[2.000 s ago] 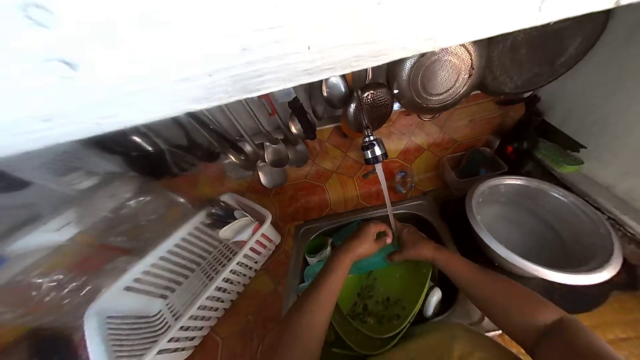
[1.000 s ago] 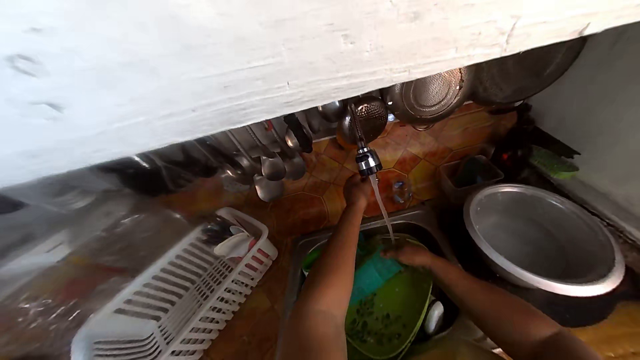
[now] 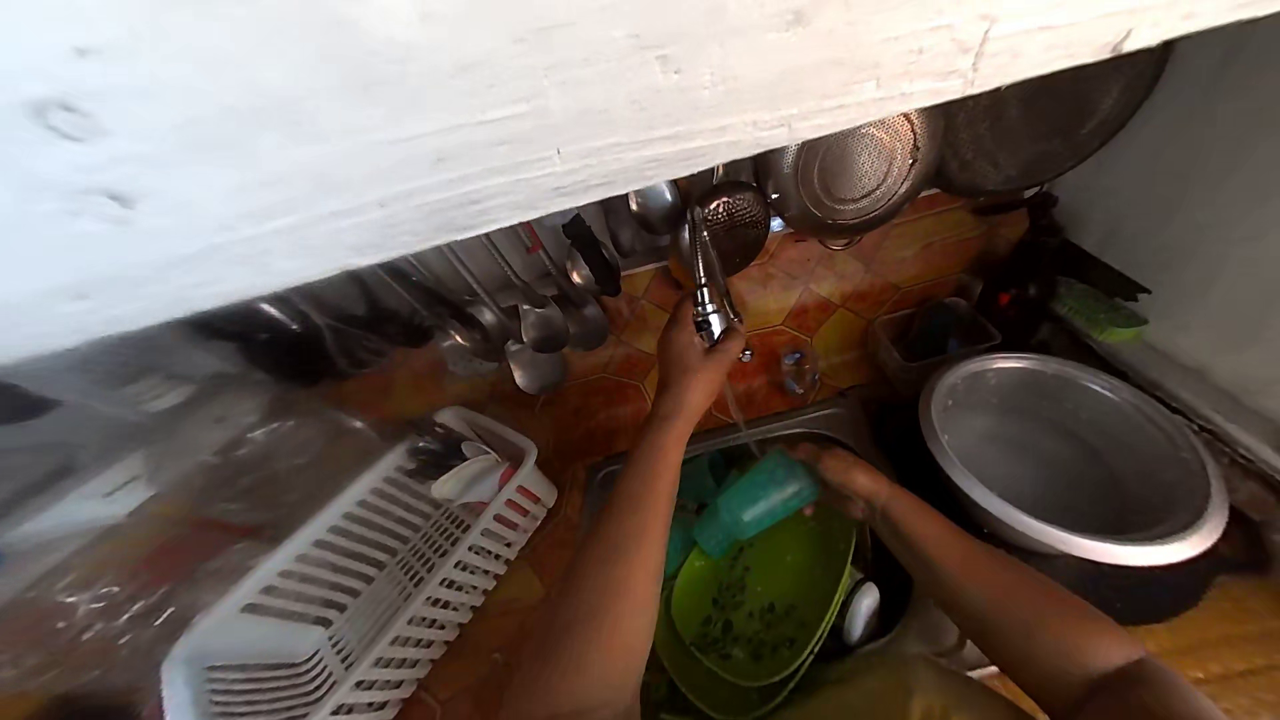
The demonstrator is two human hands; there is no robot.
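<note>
My left hand (image 3: 697, 365) is raised to the metal faucet head (image 3: 711, 310), its fingers around the nozzle's lower part. A thin stream of water falls from it. Below, my right hand (image 3: 843, 478) holds a teal plastic cup or bottle (image 3: 757, 502), tilted on its side near the stream. Beneath it, green plates (image 3: 765, 610) with a dark leaf pattern lie stacked in the metal sink (image 3: 835, 418). Other teal items show partly behind my left forearm. A small white item (image 3: 861, 612) sits in the sink, right of the plates.
A white plastic dish rack (image 3: 290, 600) with utensils stands left of the sink. At right sits a large metal pot (image 3: 1075, 460), with a clear plastic container (image 3: 935, 340) behind it. Ladles (image 3: 543, 325) and a metal strainer (image 3: 850, 175) hang under a white ledge (image 3: 560, 130).
Two seconds ago both hands were low at the sink. My left hand has risen to the faucet. The teal item, lower before, is now lifted and tilted in my right hand. The water stream looks thinner.
</note>
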